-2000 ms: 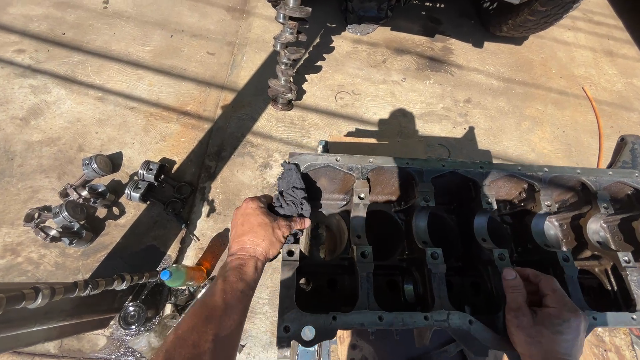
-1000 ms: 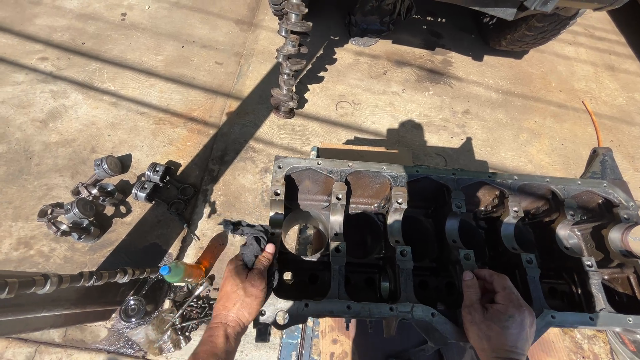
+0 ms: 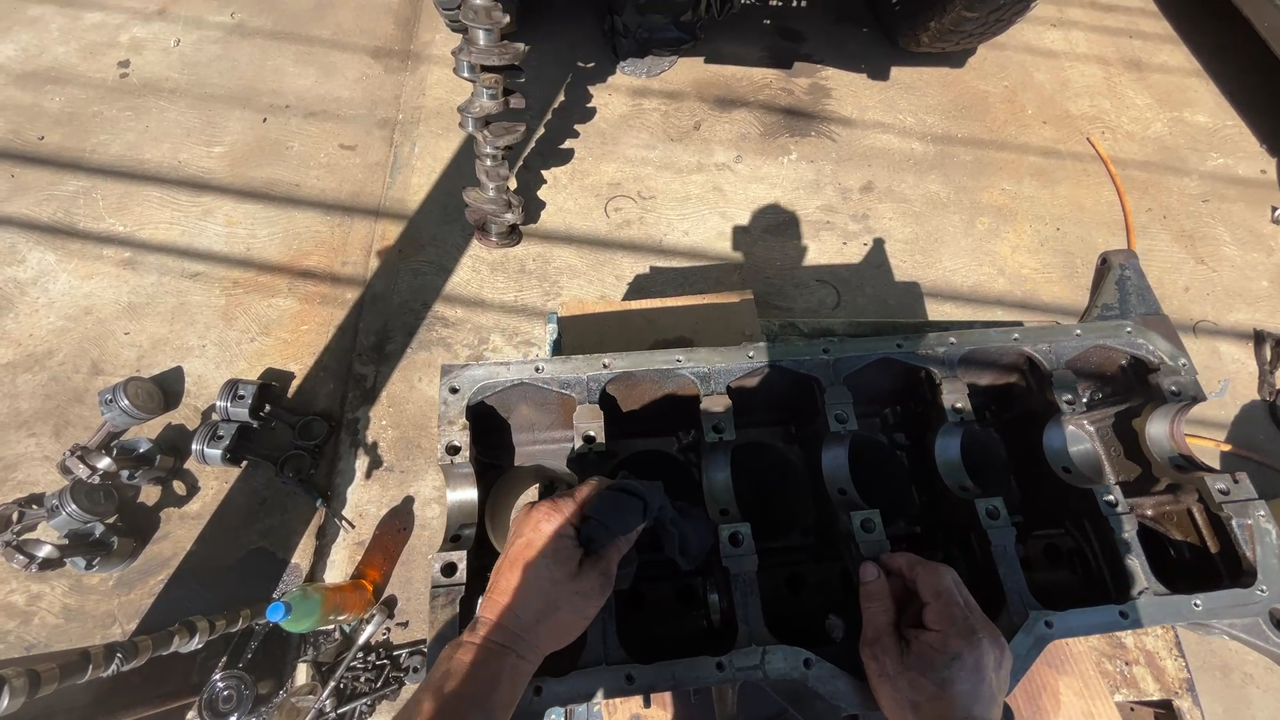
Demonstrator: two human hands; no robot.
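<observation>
An engine block (image 3: 790,660), its crankcase side up, lies across the lower right, with a row of main bearing saddles (image 3: 722,475) and dark openings between them. My left hand (image 3: 560,560) grips a dark cloth rag (image 3: 650,520) over the second saddle from the left, which the hand and rag partly cover. My right hand (image 3: 930,630) rests at the block's near side, thumb and fingers pinched on the web below a middle saddle; whether it holds anything small there cannot be told.
Pistons with connecting rods (image 3: 130,400) lie on the concrete at left. A crankshaft (image 3: 490,150) stands beyond the block. At lower left are a camshaft (image 3: 130,650), a plastic bottle (image 3: 325,605) of orange liquid and loose bolts (image 3: 375,675). Cardboard (image 3: 660,325) shows behind the block; a tyre (image 3: 950,20) is farther off.
My left hand has moved with the rag from the block's left end rightward to the second saddle. My right hand has stayed on the near side of the block.
</observation>
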